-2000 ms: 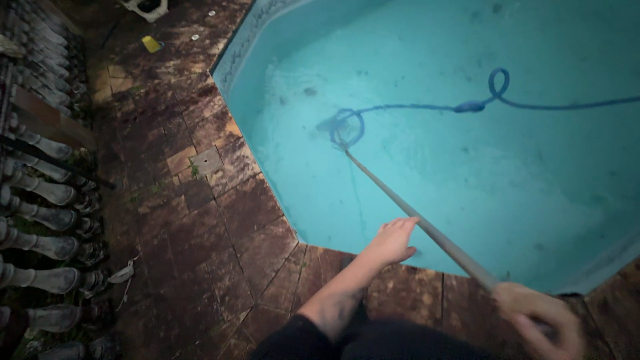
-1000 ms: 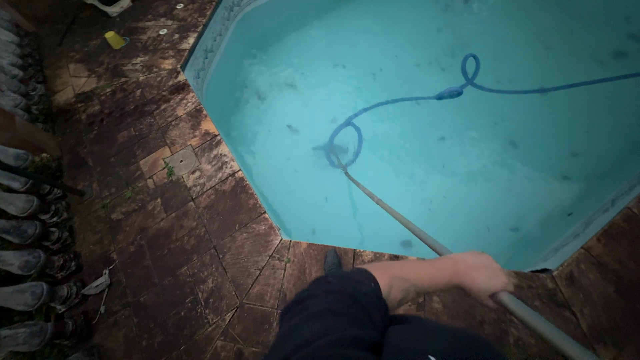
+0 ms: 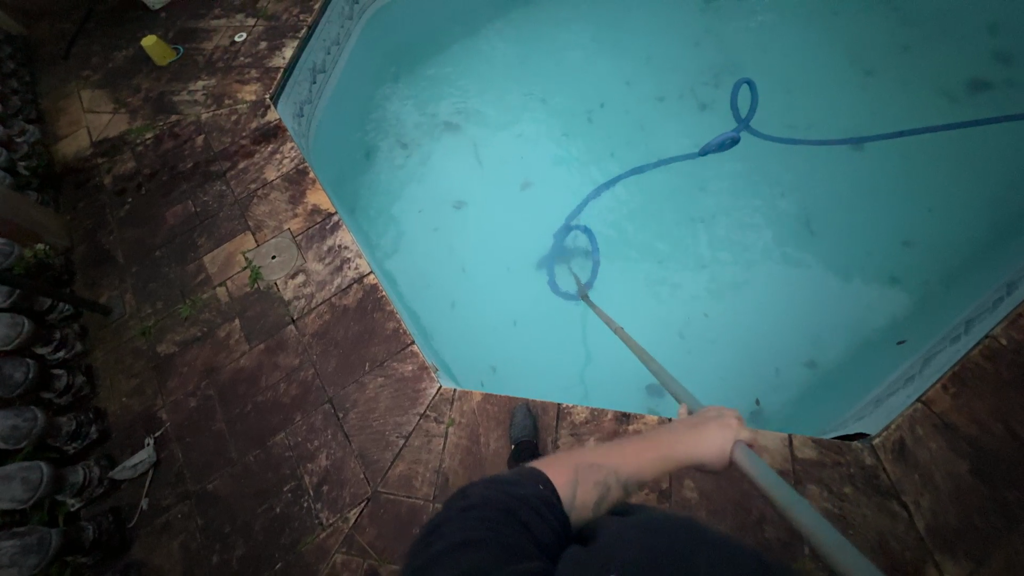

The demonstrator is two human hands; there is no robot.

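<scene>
My left hand (image 3: pixel 714 436) is closed around a long grey pole (image 3: pixel 644 358) at the pool's near edge. The pole slants from the lower right down into the water, where its far end meets a dark, blurred shape on or near the bottom. A blue pool hose (image 3: pixel 660 164) forms a ring around the pole's far part, then runs to the right with a small loop and a thicker blue piece on it. My right hand is outside the picture; the pole's near end also leaves the frame at the bottom.
The pool (image 3: pixel 480 320) has angled edges and dark specks in its water. Stained stone paving (image 3: pixel 264 432) borders it, with a round cover (image 3: pixel 276 256) and a yellow container (image 3: pixel 158 50). Stone balusters (image 3: pixel 24 428) line the left side. My shoe (image 3: pixel 523 428) stands near the pool edge.
Two seconds ago my left hand was off the pole, fingers apart, and my right hand held it. Now my left hand grips it and my right hand is out of view.
</scene>
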